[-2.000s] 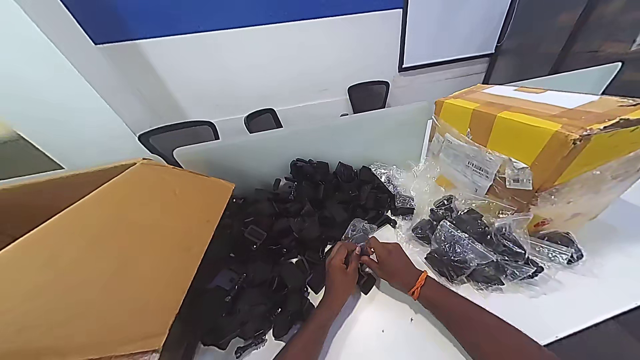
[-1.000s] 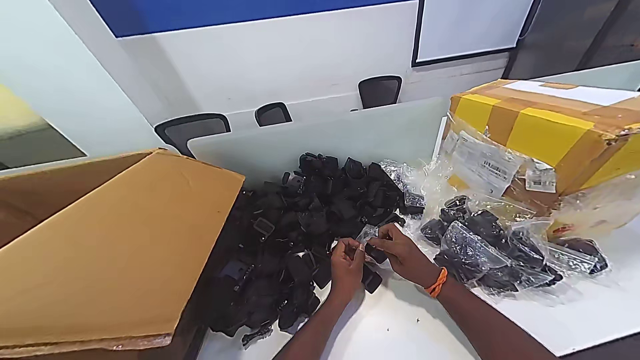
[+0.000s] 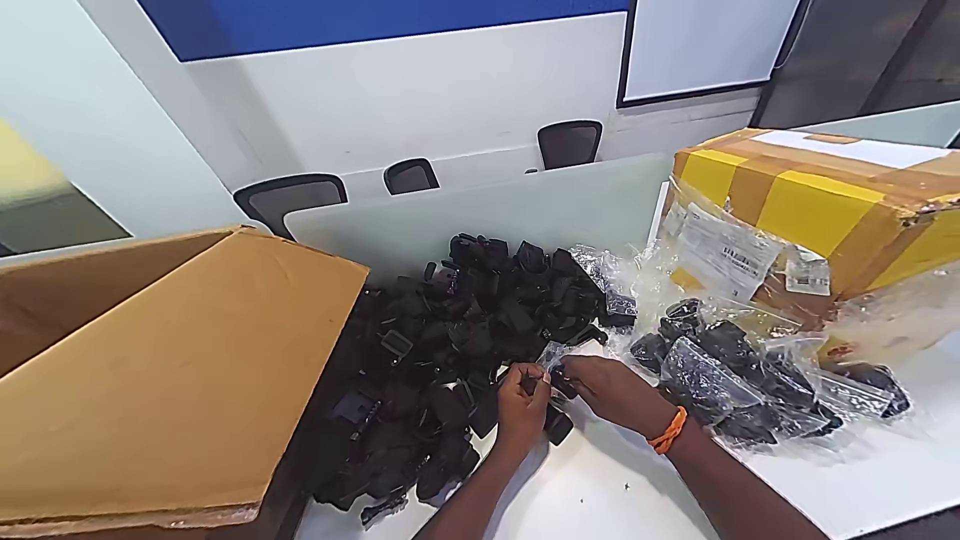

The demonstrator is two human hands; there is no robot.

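Note:
My left hand [image 3: 525, 397] pinches the edge of a small clear plastic bag [image 3: 553, 354] at the near side of a large heap of black plastic parts [image 3: 480, 322]. My right hand [image 3: 607, 386], with an orange band at the wrist, holds a small black part [image 3: 562, 381] at the mouth of that bag; the fingers hide much of it. Just below the hands, another black part [image 3: 557, 424] lies on the white table [image 3: 600, 487]. To the right is a pile of clear zip bags [image 3: 705, 375] with black parts inside.
An open cardboard box [image 3: 172, 375] stands at the left, its flap beside the heap. At the back right is a cardboard box with yellow tape [image 3: 810, 202] and clear wrap bearing labels. A frosted divider [image 3: 487, 210] runs behind the heap, with several chairs [image 3: 570, 142] beyond.
The hands stay together over the near edge of the heap, their fingers shifting around the bag. The black part is now between the right fingers at the bag.

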